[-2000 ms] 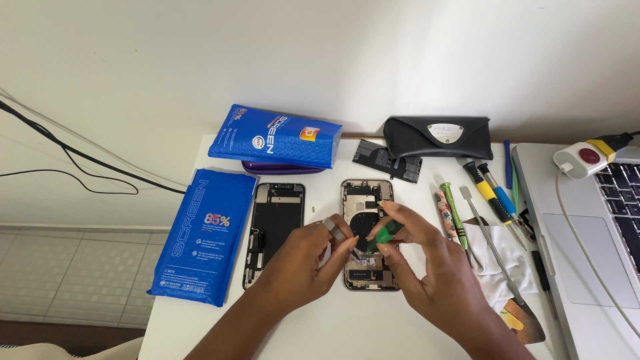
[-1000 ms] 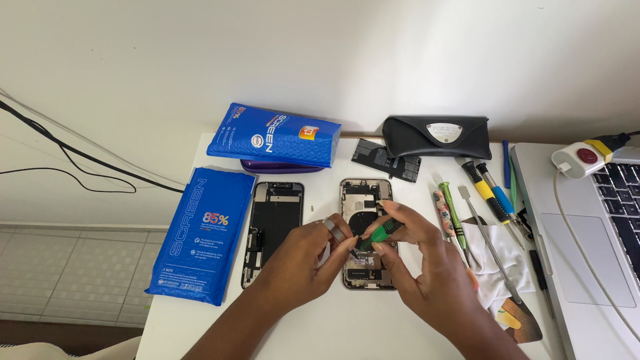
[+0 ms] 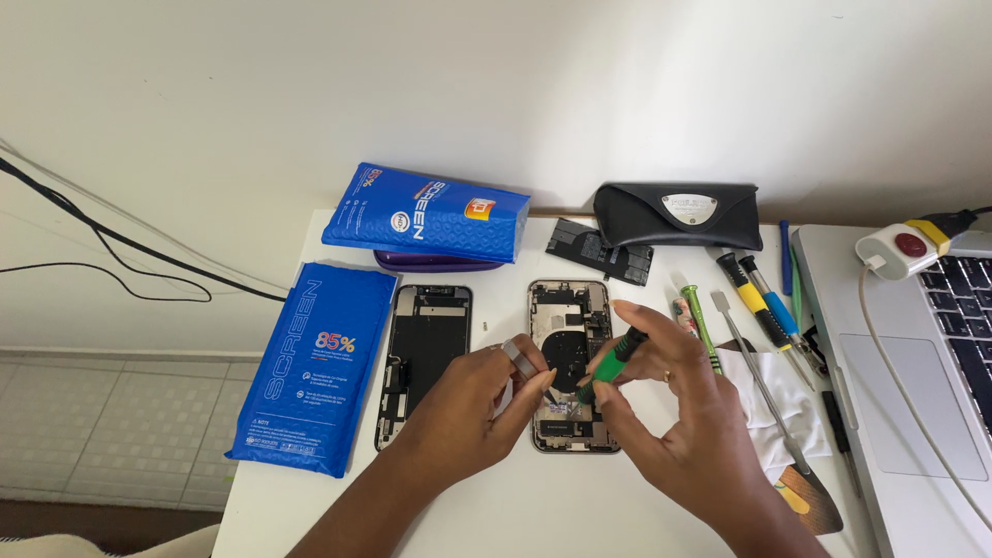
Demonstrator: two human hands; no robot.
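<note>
An opened smartphone body [image 3: 563,318] lies on the white desk with its inner parts exposed. My left hand [image 3: 477,399] grips metal tweezers [image 3: 521,361], whose dark tips point into the lower half of the phone body. In my right hand [image 3: 674,395] is a green and black screwdriver [image 3: 612,366], held tilted between thumb and fingers over the phone's right side; its tip is hard to make out. A detached phone screen assembly [image 3: 431,325] rests to the left, its inner side up. One tiny metal part [image 3: 485,326] lies between screen and body.
Blue padded pouches [image 3: 310,364] [image 3: 434,209] lie left and behind, one over a purple case [image 3: 438,262]. A phone battery [image 3: 593,249] touches a black glasses case [image 3: 678,217]. Screwdrivers [image 3: 752,291], a metal spudger [image 3: 763,380], a white cloth [image 3: 798,403] and a laptop [image 3: 899,434] are at right.
My right hand has tilted the green screwdriver and its handle shows more plainly above the phone. My left hand stays over the phone body with the tweezers.
</note>
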